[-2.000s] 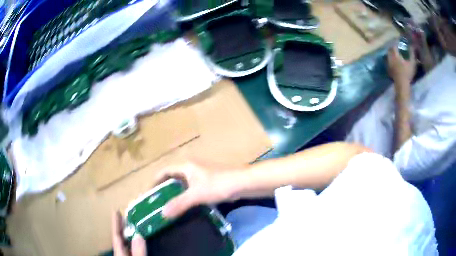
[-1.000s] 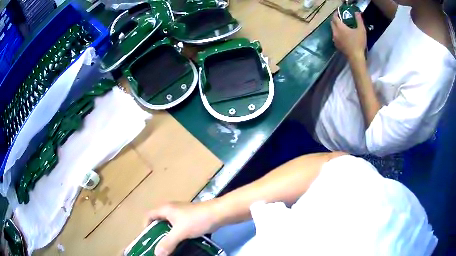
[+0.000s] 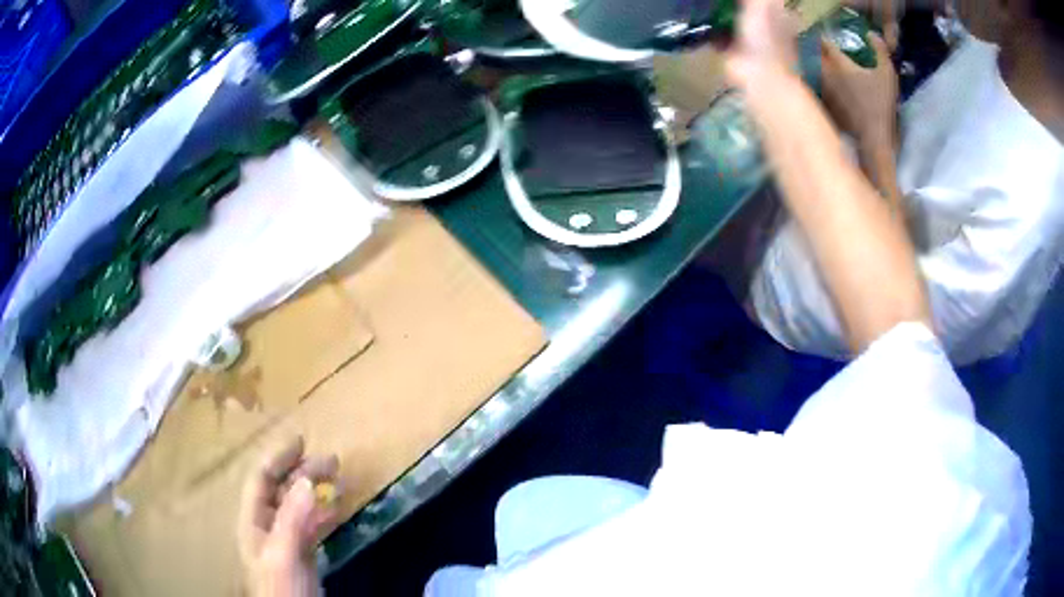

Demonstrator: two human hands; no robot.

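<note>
My left hand [image 3: 282, 519] is over the cardboard at the lower left, fingers curled, with a small yellowish part [image 3: 326, 492] at its fingertips; blur hides its shape. My right hand [image 3: 764, 49] is stretched far out to the top edge, blurred and partly cut off. Just left of it a green shell with a pale rim [image 3: 595, 44] is cut off by the top edge; I cannot tell whether the hand touches it. Two more green shells with dark centres, one at the middle [image 3: 586, 146] and one left of it [image 3: 418, 123], lie on the bench.
Green cover pieces [image 3: 99, 292] lie along a white sheet [image 3: 251, 251]. A small pale dish [image 3: 219, 348] stands at the sheet's edge on the brown cardboard [image 3: 432, 315]. A blue tray with green pieces is behind. Another person in white [image 3: 974, 175] works at the right, holding a green part.
The green shell that my right hand held near the bench edge is gone from there. My right arm has swung up and away to the far right. A rimmed shell now shows at the top.
</note>
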